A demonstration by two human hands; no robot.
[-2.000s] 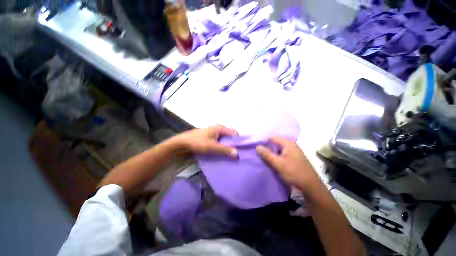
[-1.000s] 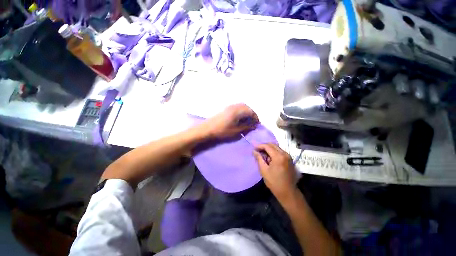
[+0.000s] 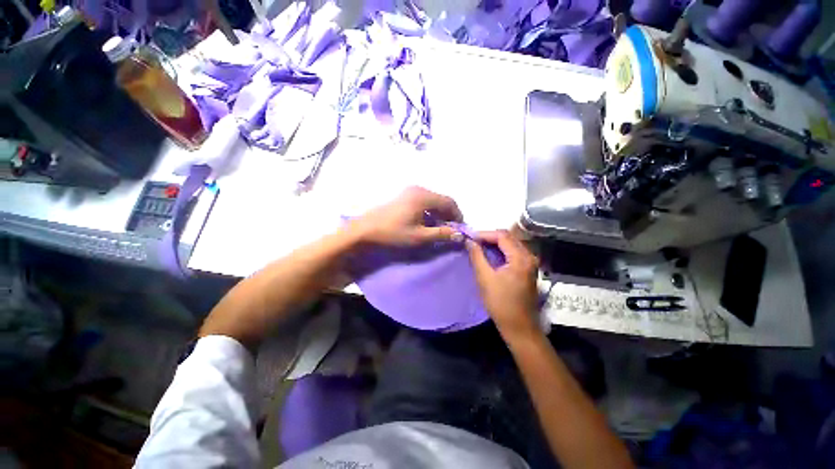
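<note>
A rounded purple fabric panel [image 3: 423, 291] hangs from my two hands over the table's front edge, its curved side towards me. My left hand [image 3: 417, 222] pinches its upper edge, thumb pointing right. My right hand [image 3: 505, 266] pinches the same edge just beside it, fingertips nearly touching my left thumb. Part of the panel's upper edge is hidden under my hands. The overlock machine [image 3: 714, 110] stands to the right, its shiny cloth plate [image 3: 557, 156] beyond my right hand.
Purple and white pieces [image 3: 275, 92] are heaped at the back left. A bottle [image 3: 160, 96] and a calculator-like device [image 3: 157, 207] are at the left. Dark snips [image 3: 656, 303] and a black flat rectangle [image 3: 743, 279] lie at the right. Another purple piece [image 3: 320, 414] is by my lap.
My hands have come closer together at the panel's upper edge. The thin thread seen between them a second ago no longer shows. Earlier, the panel was held lower and the view was turned differently.
</note>
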